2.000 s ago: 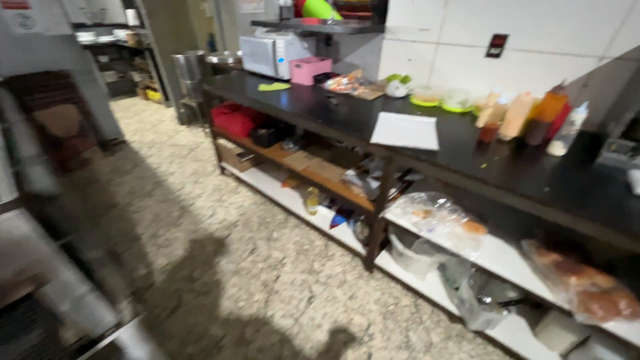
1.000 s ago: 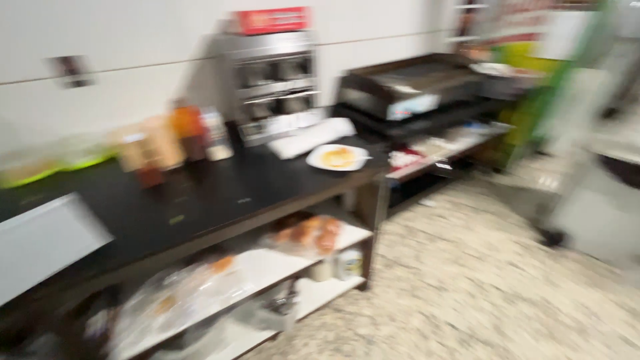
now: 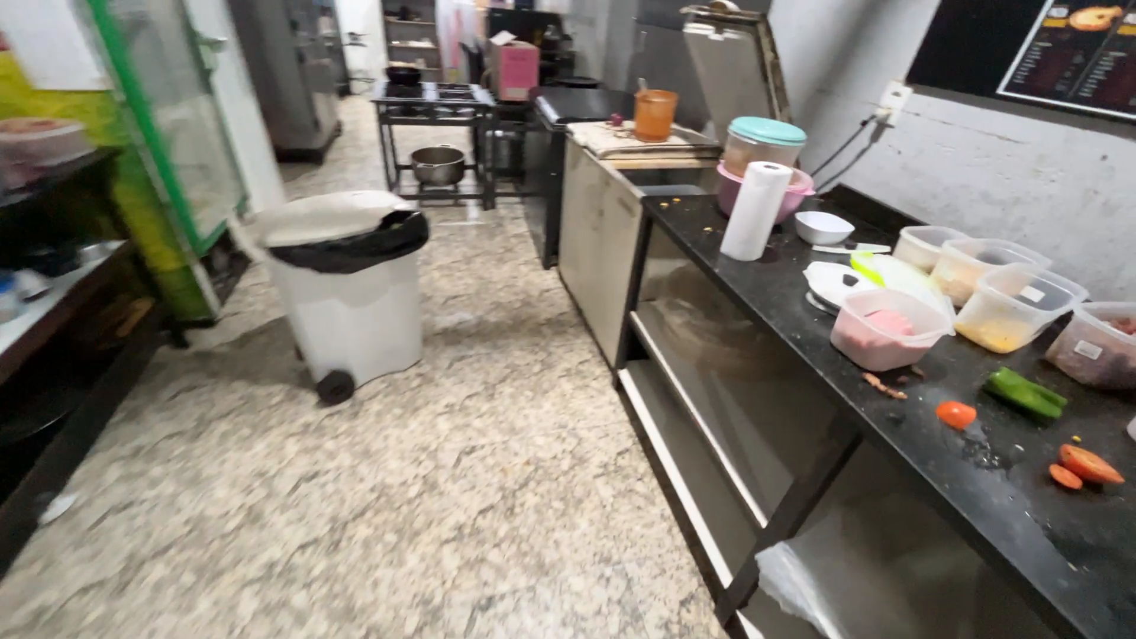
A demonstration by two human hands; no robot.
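Neither my left hand nor my right hand is in view. Along the right runs a black countertop (image 3: 799,355). On it stand a paper towel roll (image 3: 756,211), a small white bowl (image 3: 824,228), a plastic tub with pink food (image 3: 890,330) and several clear plastic containers (image 3: 1021,306). Nearer the front edge lie a green pepper piece (image 3: 1024,393), a tomato piece (image 3: 956,414) and more cut reddish pieces (image 3: 1090,464). A turquoise-lidded container (image 3: 765,146) rests in a pink bowl behind the roll.
A white wheeled bin (image 3: 355,306) with a black liner stands on the stone-patterned floor. Beyond are a stove (image 3: 435,102) with a pot (image 3: 437,165) beneath, and a chest freezer (image 3: 603,240) with one lid raised, an orange container (image 3: 654,115) on top. Shelving (image 3: 62,293) borders the left.
The view has swung far to the right, from the counter with sauce bottles past the griddle to the bin and another counter. No hand shows in any frame.
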